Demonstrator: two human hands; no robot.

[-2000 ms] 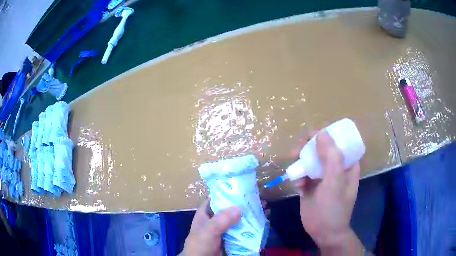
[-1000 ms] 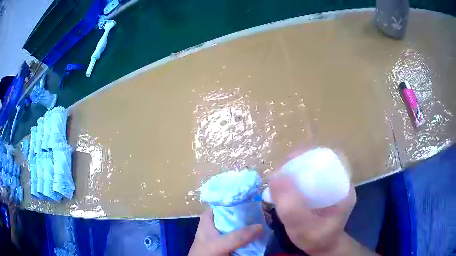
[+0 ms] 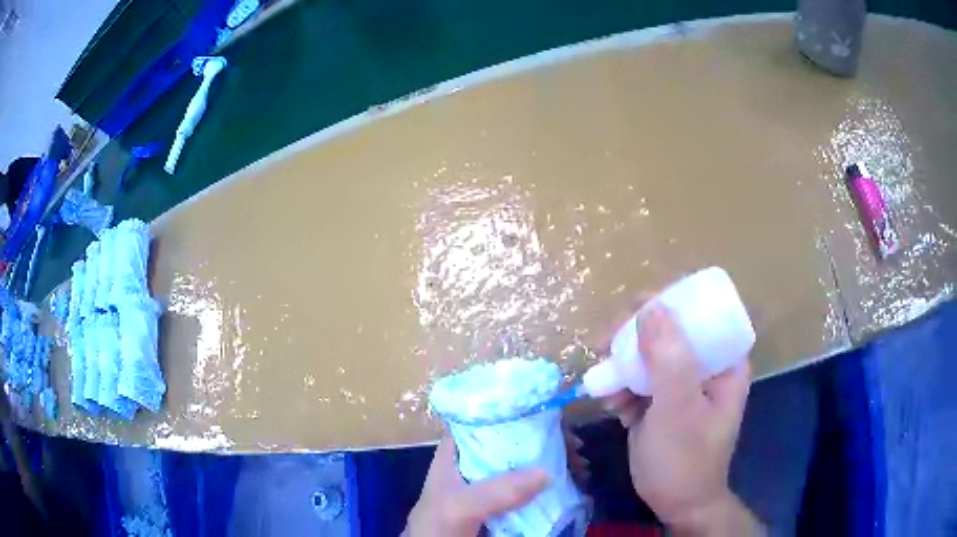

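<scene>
My left hand (image 3: 477, 498) holds a light blue fabric sleeve (image 3: 514, 451) upright at the bench's near edge, thumb across its front. The sleeve's thick ruffled rim faces up, with a darker blue line just below it. My right hand (image 3: 682, 430) grips a white squeeze bottle (image 3: 693, 327), tilted with its nozzle down to the left. The small blue nozzle tip (image 3: 570, 395) is at the right side of the sleeve's rim, at the blue line. The left hand's fingers behind the sleeve are mostly hidden.
Stacked light blue sleeves (image 3: 115, 320) lie at the left of the tan shiny bench (image 3: 346, 231). A pink stick (image 3: 873, 210) and a grey cylinder (image 3: 830, 37) are at right. Thin pale strips (image 3: 194, 115) lie on the dark green belt (image 3: 346, 52). Blue bins (image 3: 409, 477) stand below the bench.
The bottle has swung from beside the sleeve, through a blurred raised pose, to its tilt with the tip at the rim. The sleeve's rim has turned more upward. The pale strip on the belt has moved left and down.
</scene>
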